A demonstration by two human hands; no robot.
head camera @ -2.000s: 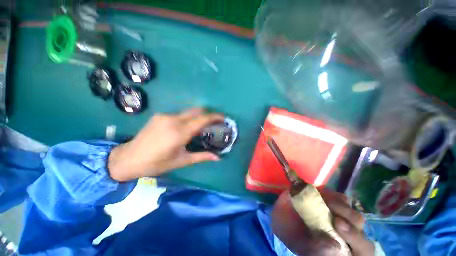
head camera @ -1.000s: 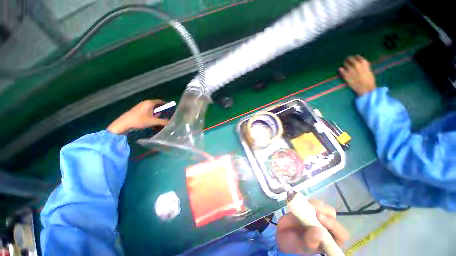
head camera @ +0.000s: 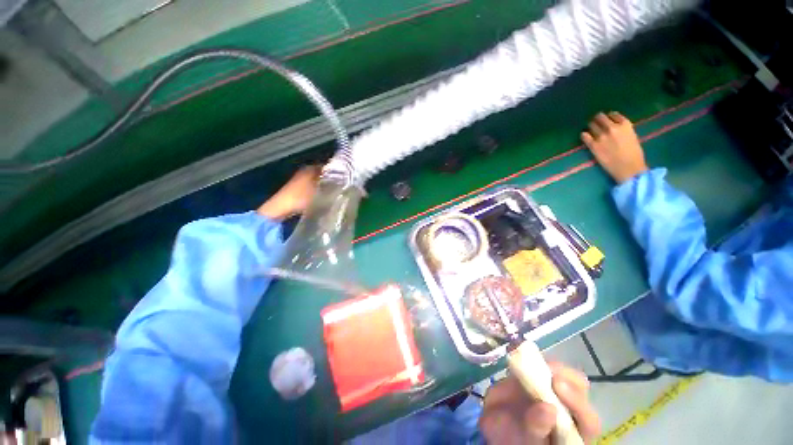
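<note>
My right hand (head camera: 539,408) holds the soldering iron (head camera: 532,369) by its cream handle. The iron's tip rests on the round brownish tip cleaner (head camera: 493,306) in the metal tray (head camera: 588,304). My left hand (head camera: 294,196) reaches out at the far side of the bench, beside and partly behind the clear fume hood (head camera: 323,230). Its fingers are hidden there, so I cannot tell what they hold. The whitish pad (head camera: 292,374) lies on the green mat with no unit on it.
A red cloth (head camera: 369,348) lies between pad and tray. The tray holds a tape roll (head camera: 454,243) and a yellow sponge-like square (head camera: 532,271). Small dark units (head camera: 401,189) stand beyond the red line. A pale hose (head camera: 487,83) crosses above. Another person's hand (head camera: 616,146) rests at right.
My left hand has left the round unit at the pad and moved far forward, then right behind the hood. The iron has gone from above the red cloth to the tip cleaner. The view has swung right.
</note>
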